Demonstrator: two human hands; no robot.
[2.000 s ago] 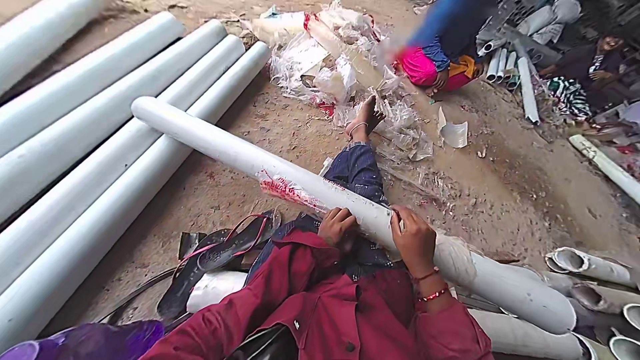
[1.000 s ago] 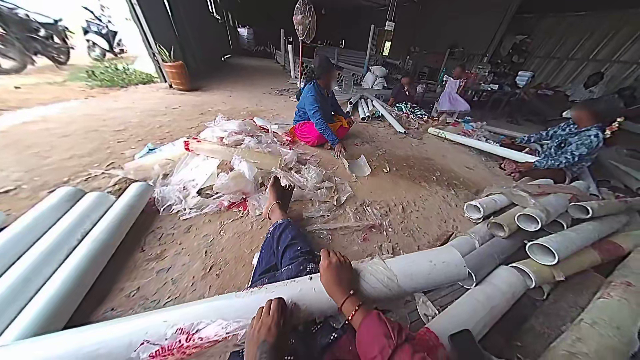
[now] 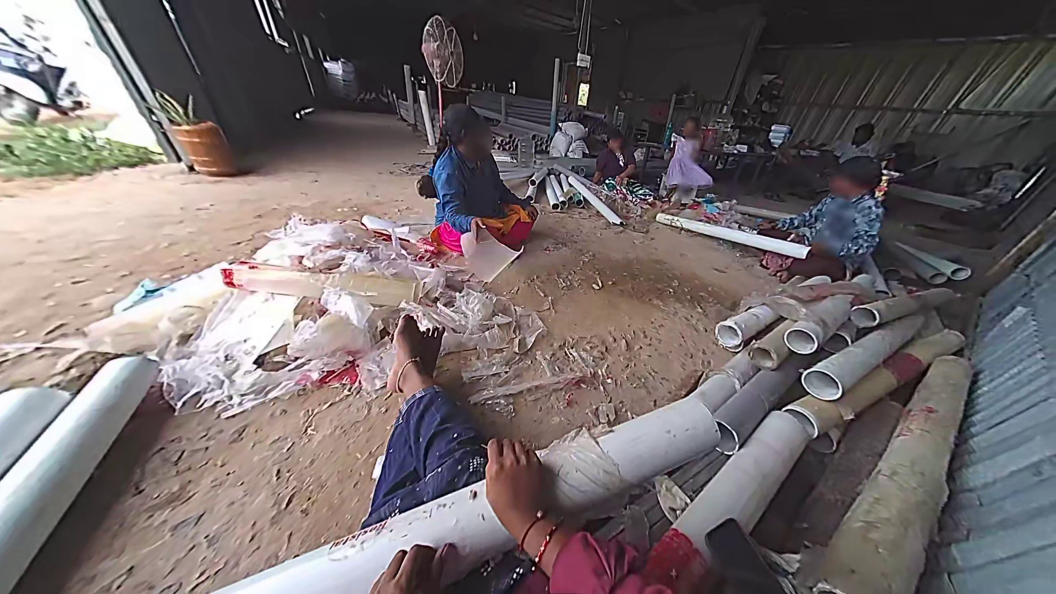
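A long white plastic pipe (image 3: 660,441) lies across my lap, running from the bottom edge up to the right, with red print on its side. Loose translucent plastic film (image 3: 582,466) clings to it just beyond my right hand. My right hand (image 3: 518,487), with red bands at the wrist, rests over the pipe, its fingers curled on the far side. Nearer the bottom edge, my left hand (image 3: 417,569) touches the pipe's near side, partly cut off by the frame. Whether either hand grips the pipe firmly cannot be told.
Torn plastic wrapping (image 3: 239,355) lies heaped beyond my outstretched foot (image 3: 415,351). Pale pipes (image 3: 78,462) lie at left. Used pipes (image 3: 858,363) are piled at right beside a corrugated metal sheet (image 3: 1011,429). One person (image 3: 466,181) sits ahead; another (image 3: 841,219) sits at right with a pipe.
The view has swung up and to the right since two seconds ago. My right hand has gone from fingertips on the pipe's near side to lying over its top.
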